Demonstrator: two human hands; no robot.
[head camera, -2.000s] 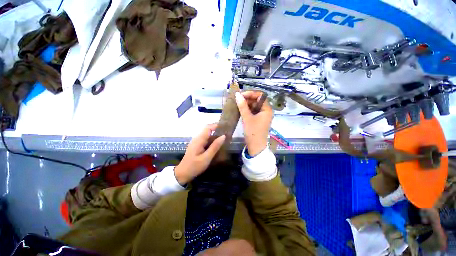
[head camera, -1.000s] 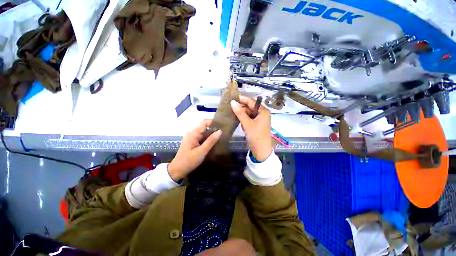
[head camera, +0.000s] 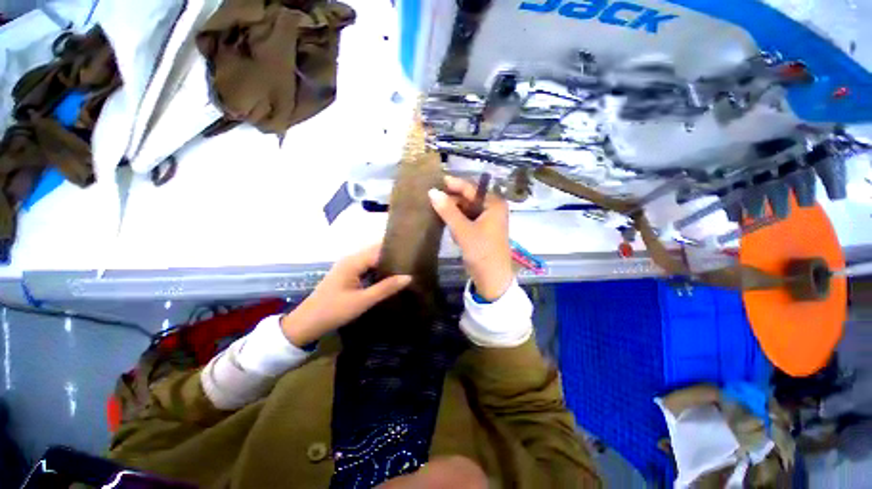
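Observation:
A narrow brown garment piece (head camera: 411, 215) runs from the needle area (head camera: 427, 134) of the white machine down over the table's front edge. My left hand (head camera: 342, 294) holds its lower left side between thumb and fingers. My right hand (head camera: 475, 229) grips its right edge higher up, nearer the needle; a small dark object, likely the thread snips (head camera: 481, 194), sticks up from this hand. Brown binding tape (head camera: 583, 188) runs from the orange disc (head camera: 794, 287) towards the needle area. The cloth's lower end is hard to tell from the dark clothing.
Crumpled brown pieces (head camera: 272, 67) and white strips (head camera: 143, 95) lie on the table at the left. Metal guides crowd the machine (head camera: 650, 95) at the right. A printed scale (head camera: 172, 280) runs along the table's front edge. A blue crate (head camera: 612, 353) stands below right.
My left hand has moved down and left along the cloth, which now looks wider and more stretched out. My right hand keeps its hold near the needle. The whole view has shifted slightly.

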